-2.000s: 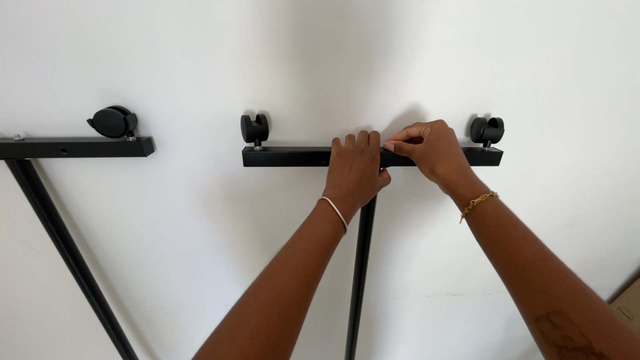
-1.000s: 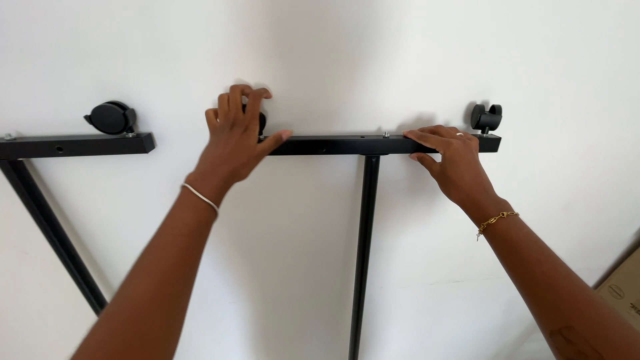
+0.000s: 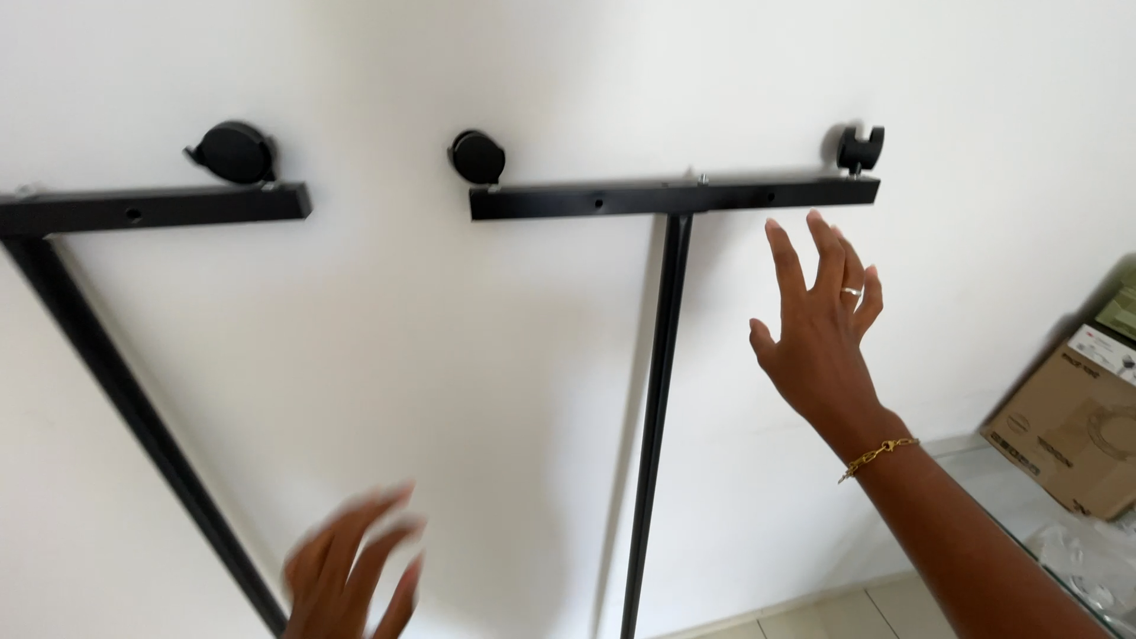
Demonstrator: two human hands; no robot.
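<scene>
A black metal crossbar (image 3: pixel 550 201) on a black upright pole (image 3: pixel 658 399) stands against the white wall. One black caster (image 3: pixel 478 158) sits on its left end, another caster (image 3: pixel 859 151) on its right end, and a small bolt (image 3: pixel 704 179) shows near its middle. My right hand (image 3: pixel 821 328), fingers spread and holding nothing, is just below the bar's right part, apart from it. Blurred at the bottom edge, my left hand (image 3: pixel 355 568) is empty with its fingers apart, between the pole and a second slanted black post (image 3: pixel 151 417).
At the left, a second black crossbar (image 3: pixel 222 206) carries a caster (image 3: pixel 235 153). A cardboard box (image 3: pixel 1056 426) with printing leans at the right, above a glass surface (image 3: pixel 994 497) bearing clear plastic (image 3: pixel 1078 564). Floor tiles (image 3: pixel 843 617) show at the bottom.
Both hands have come off the crossbar; the left has dropped far down, the right a little below the bar. The left caster is uncovered. The view has shifted, showing more at the right.
</scene>
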